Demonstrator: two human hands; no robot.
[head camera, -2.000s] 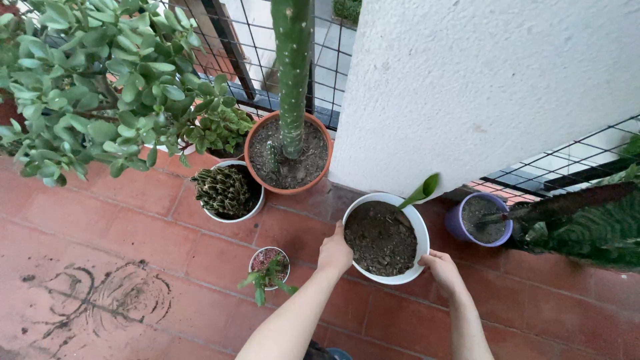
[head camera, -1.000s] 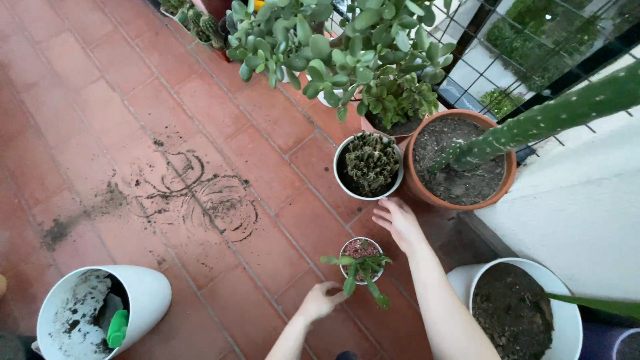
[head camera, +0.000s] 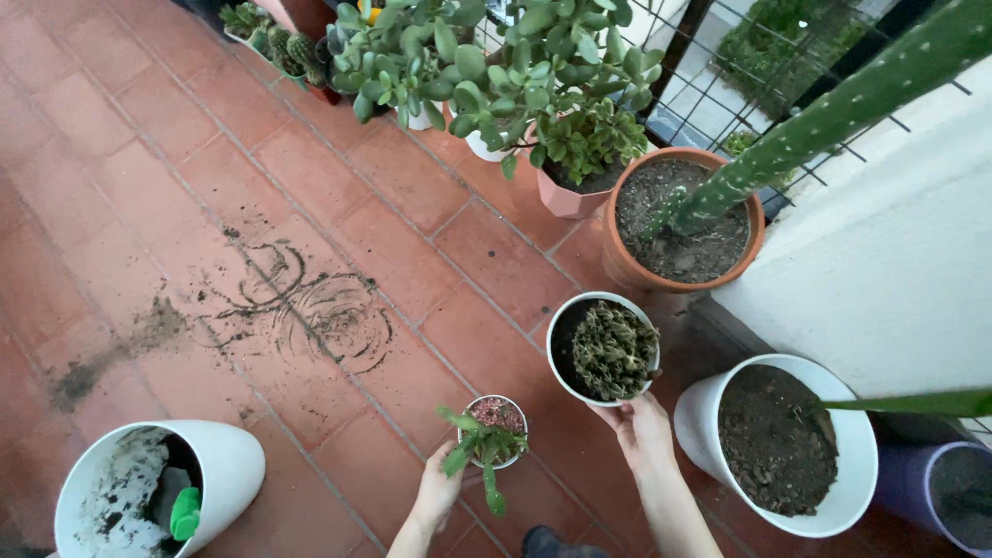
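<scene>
My left hand (head camera: 439, 484) grips the left side of a small white pot (head camera: 514, 459) with a jointed green cactus and reddish gravel. To its right, my right hand (head camera: 637, 426) holds the lower rim of a white pot (head camera: 553, 353) filled with a clustered, dull green cactus. Its fingers are partly hidden beneath that pot. Right of my right hand stands a large white pot (head camera: 697, 411) of dark soil, with one long green leaf (head camera: 922, 402) reaching over its rim.
A terracotta pot (head camera: 643, 271) with a tall cactus stands by the white wall (head camera: 868, 287). Leafy plants (head camera: 496, 77) line the mesh railing. Loose soil (head camera: 333, 322) marks the tiles. A white planter (head camera: 232, 473) with a green-handled tool (head camera: 185, 514) lies lower left; a purple pot (head camera: 899, 480) stands right.
Both hands were on the large white pot two seconds back. They left it for the two smaller pots, and each now holds one. The view has swung left.
</scene>
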